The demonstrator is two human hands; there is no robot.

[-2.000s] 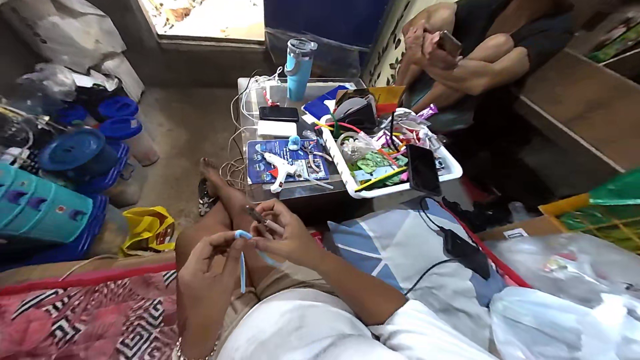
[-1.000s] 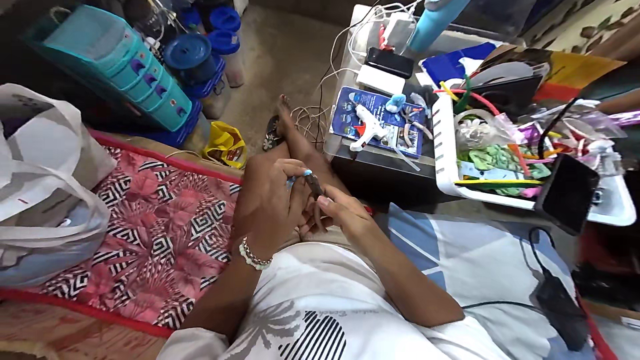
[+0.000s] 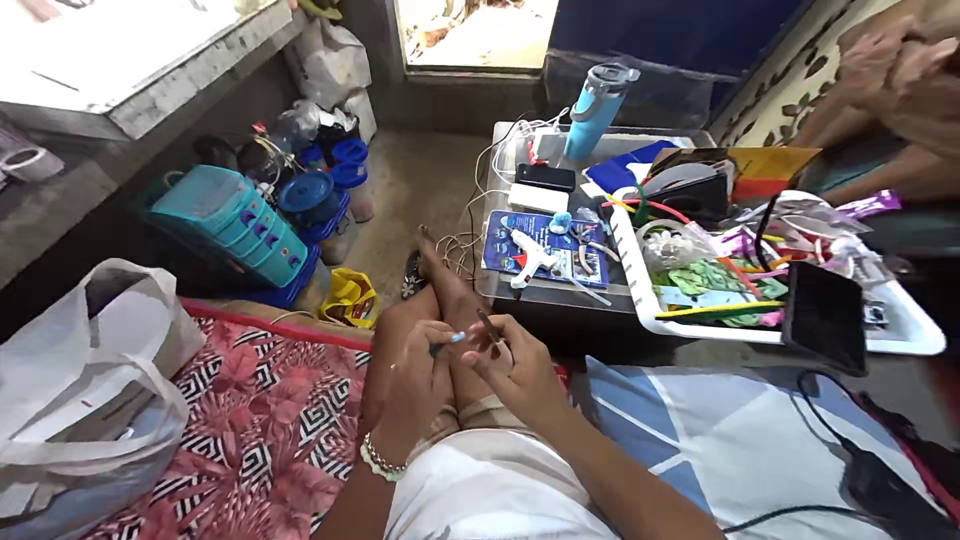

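Above my lap, my left hand (image 3: 420, 367) is closed on a small light-blue piece (image 3: 457, 337), too small to identify, held between thumb and fingers. Close beside it on the right, my right hand (image 3: 514, 364) has a slim dark tool (image 3: 489, 327), perhaps small scissors, between its fingers; its lower part is hidden by the hand. A white glue gun (image 3: 532, 259) lies on a blue printed package (image 3: 499, 234) on the low table ahead. Pliers (image 3: 585, 255) with pale handles and a light-blue fluffy ball (image 3: 560, 223) rest on the same package.
A white plastic basket (image 3: 637, 281) of craft supplies stands on the table's right, a black phone (image 3: 825, 316) over its edge. Behind are a blue tumbler (image 3: 596, 112) and cables. Teal drawers (image 3: 240, 225) stand left. A person's hands (image 3: 892, 75) show upper right. A pillow (image 3: 675, 420) lies right.
The view has swung. My hands, close together earlier, are now slightly apart, and the dark tool points up from my right hand. The other person's phone from the oldest frame is not visible now.
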